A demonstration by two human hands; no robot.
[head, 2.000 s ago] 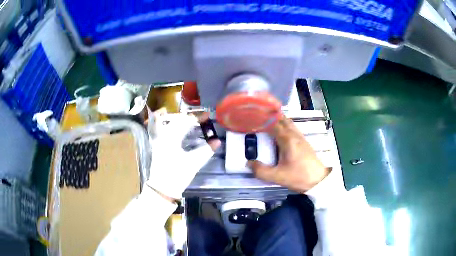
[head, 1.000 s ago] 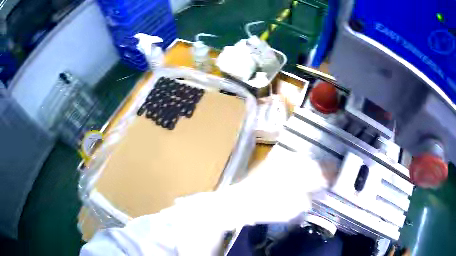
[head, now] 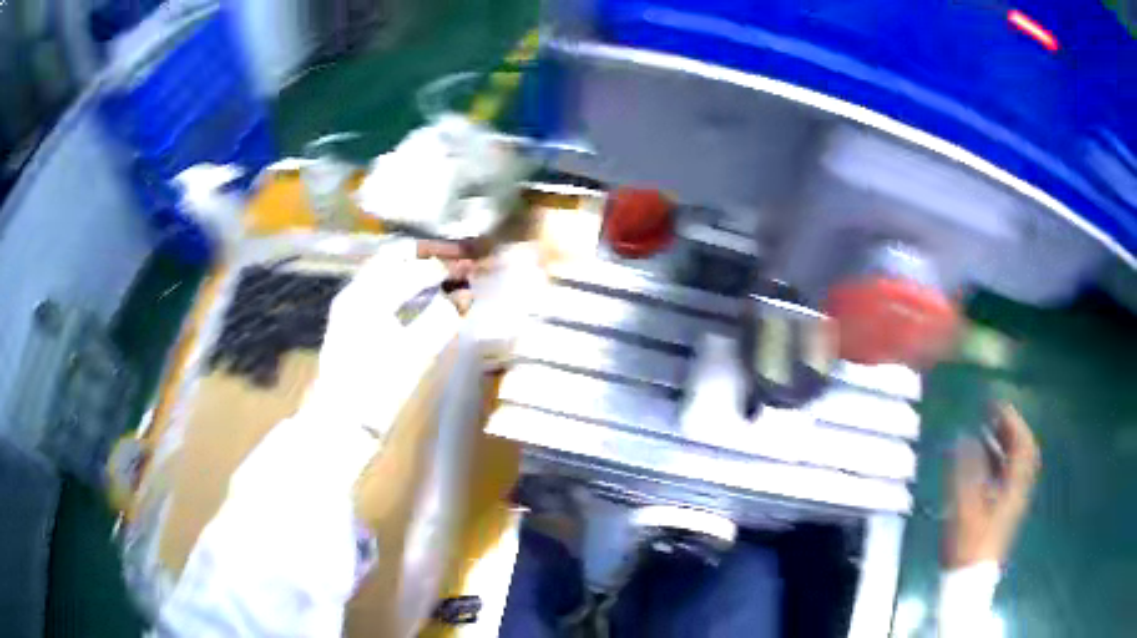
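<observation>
The frame is blurred. My left hand (head: 380, 330), in a white glove with bare fingertips, is over the tray's right side and pinches a small black plastic part (head: 425, 302). The lined tray (head: 430, 499) holds rows of black parts (head: 268, 318) at its far left. My right hand (head: 994, 486), bare, is off the table's right side with fingers apart; I see nothing held in it. The printing pad holder (head: 788, 355) is low over the white fixture (head: 717, 389) on the slotted table (head: 599, 389). Any part in the fixture is hidden.
The blue printer head (head: 798, 44) fills the upper right, with a red knob (head: 892, 320) below it. A smaller red piece (head: 640, 222) is at the table's rear left. White wipes (head: 443, 175) and a spray bottle (head: 210, 197) stand behind the tray. A small black object (head: 459, 609) lies near the tray.
My view swung left, then partly back right. My left hand moved from the fixture area to the tray. My right hand left the fixture for the far right. The pad holder is now over the fixture.
</observation>
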